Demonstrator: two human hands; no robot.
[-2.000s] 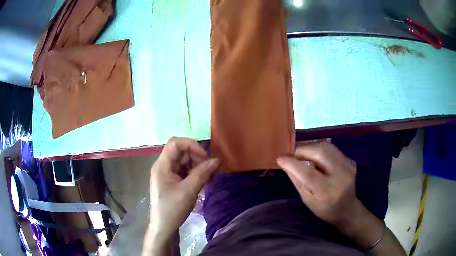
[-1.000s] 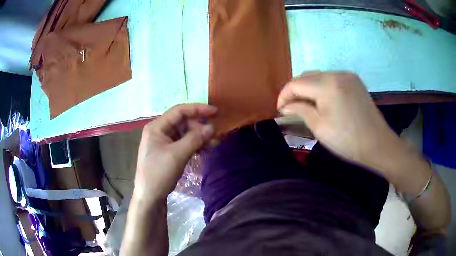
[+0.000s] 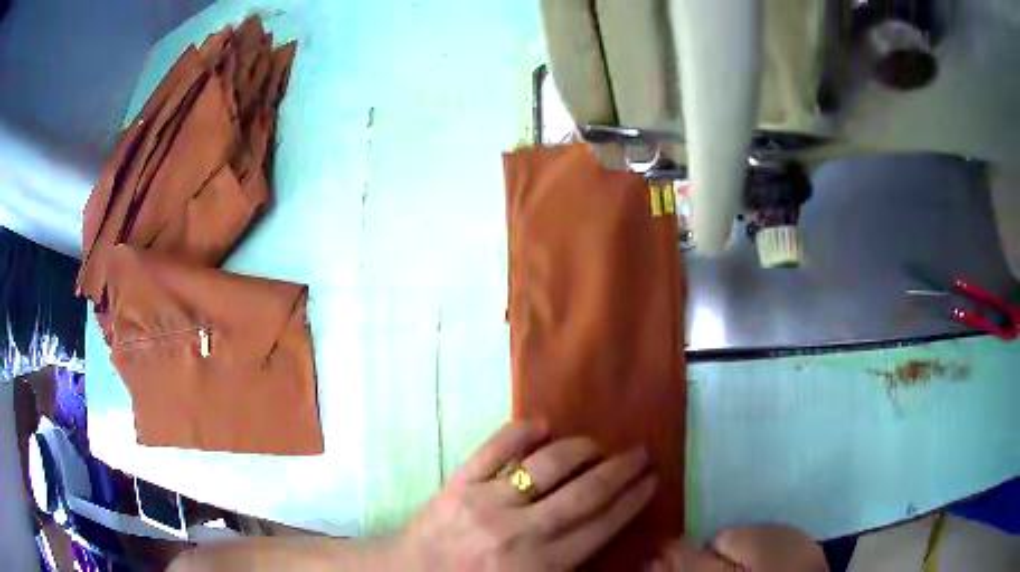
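A long rust-brown pocket piece point(image 3: 593, 302) lies flat on the pale green-blue table, running from the sewing machine's foot area towards me. Its far right part reaches under the cream-white machine head point(image 3: 716, 67), beside a small yellow seam guide point(image 3: 663, 200). The needle cannot be made out. My left hand point(image 3: 537, 503), with a yellow ring, lies on the near part of the cloth, fingers pressed on it. My right hand point(image 3: 744, 553) is at the bottom edge, mostly cut off, with fingertips at the cloth's near right edge.
A fanned stack of brown workpieces point(image 3: 185, 168) lies at left. One piece with a pale zipper pull point(image 3: 205, 342) lies at its near end. Red-handled snips point(image 3: 984, 307) lie on the grey machine bed point(image 3: 828, 291) at right. A whitish ribbed knob point(image 3: 780, 245) hangs below the head.
The view has shifted forward, bringing the machine head into sight. My left hand has moved from the cloth's near left corner onto its surface. My right hand is now largely out of the picture.
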